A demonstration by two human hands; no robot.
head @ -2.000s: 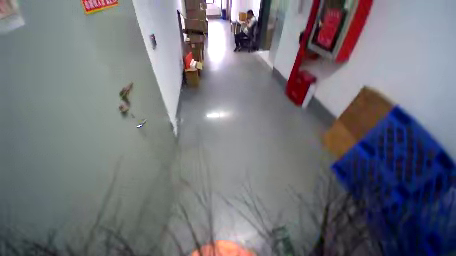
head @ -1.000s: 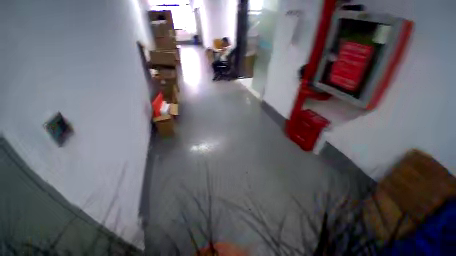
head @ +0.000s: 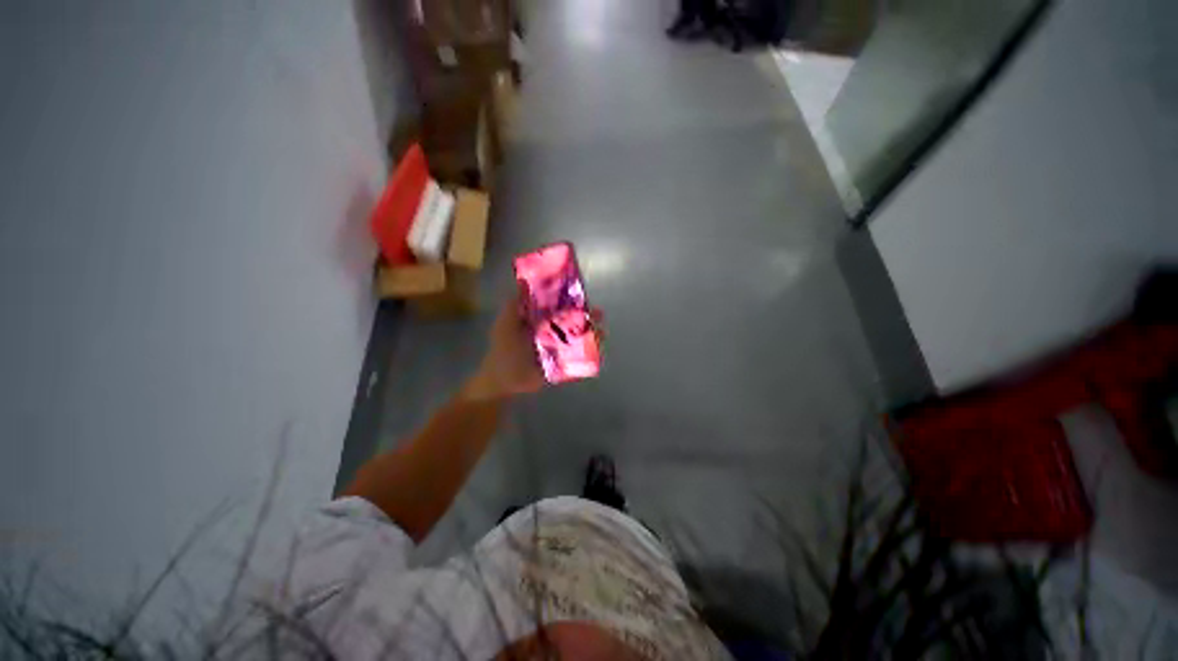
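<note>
My left hand (head: 513, 354) holds a mobile phone (head: 558, 314) in front of me at the middle of the view. The phone's screen is lit and shows pink and red shapes. The hand is around the phone's lower left side, and some fingers are hidden behind it. The bare forearm comes up from a pale sleeve at the lower left. My right hand is not in view.
An open carton (head: 446, 265) with red and white items stands by the left wall, with more cartons (head: 461, 52) behind it. A red box (head: 992, 475) is at the lower right. A glass panel (head: 920, 84) is at the upper right. A seated person's legs (head: 731, 18) show at the top.
My left hand with the lit phone has come into view. The view has moved forward along the corridor and tilted down. The blue plastic pallet and brown board at the right have left the picture.
</note>
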